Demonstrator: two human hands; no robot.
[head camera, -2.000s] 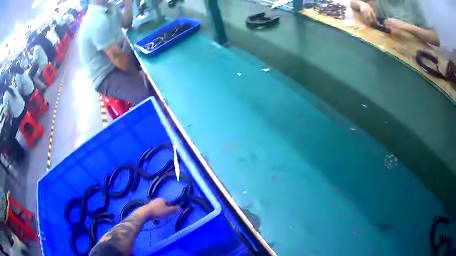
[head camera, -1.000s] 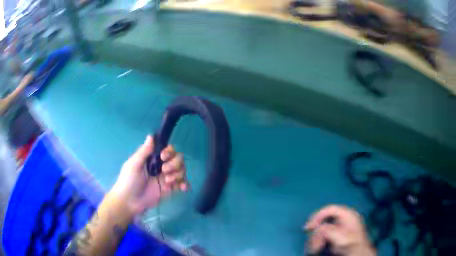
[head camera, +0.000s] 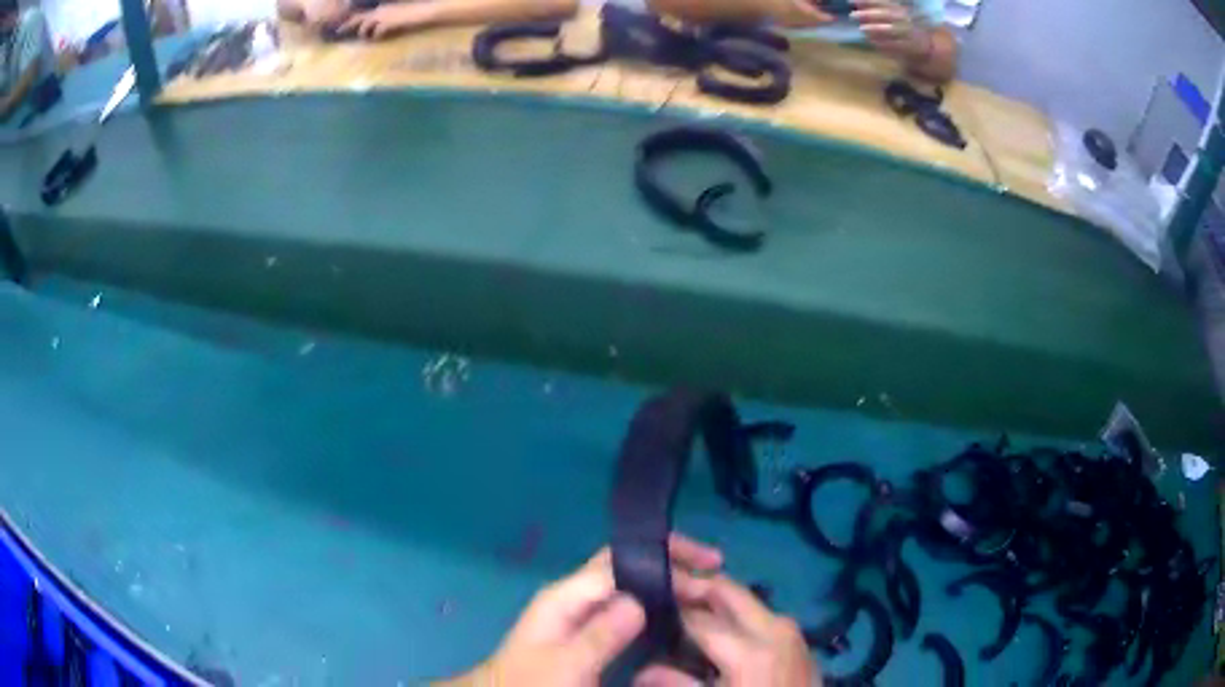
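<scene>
A black padded headband stands upright in front of me, its arc upward and one end low between my hands. My left hand is closed around that lower end from the left. My right hand closes on the same end from the right. A dark part shows low between the fingers; I cannot tell if it is a separate yoke. A tangled yoke pile lies at the right, with loose yokes beside the headband.
A headband with a yoke fitted lies on the green raised strip. Beyond it, people's hands work at a wooden bench with more headbands. The blue bin edges in at lower left. A clear plastic bag lies far right.
My left hand has taken a headband from the bin and brought it over the mat. My right hand has come to its lower end. The view has swung right.
</scene>
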